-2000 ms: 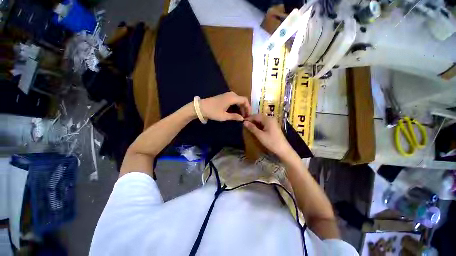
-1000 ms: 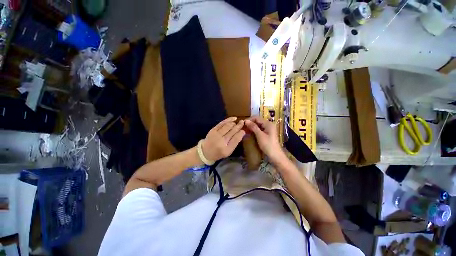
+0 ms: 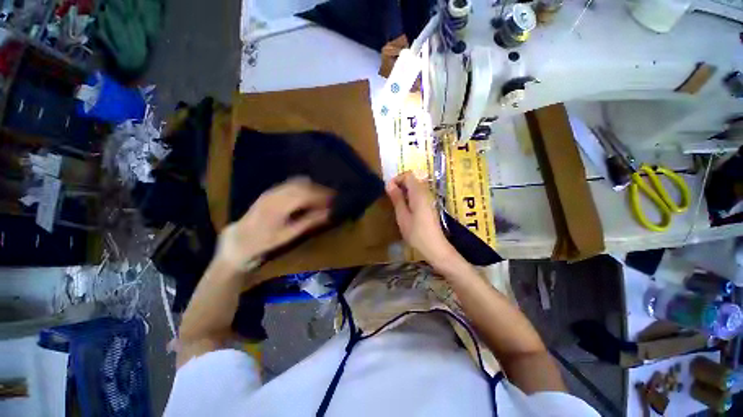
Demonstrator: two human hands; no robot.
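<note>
A dark cloth panel (image 3: 285, 159) lies bunched on the brown board (image 3: 326, 102), left of the sewing machine. My left hand (image 3: 281, 218) is blurred and lies over the panel's lower part; whether its fingers grip the cloth is unclear. My right hand (image 3: 414, 210) pinches the panel's right corner at the fingertips, by the board's right edge. A small dark piece (image 3: 468, 243) lies at the table's front edge, right of my right hand.
Yellow PIT tapes (image 3: 466, 191) flank the needle area below the white machine head (image 3: 489, 81). A long brown strip (image 3: 566, 183) and yellow-handled shears (image 3: 658, 195) lie to the right. Dark pieces (image 3: 179, 187) hang at the left. A blue basket (image 3: 106, 366) stands lower left.
The panel, earlier spread long and upright on the board, is now folded and bunched. My left hand has moved left, away from my right hand. The view has shifted somewhat.
</note>
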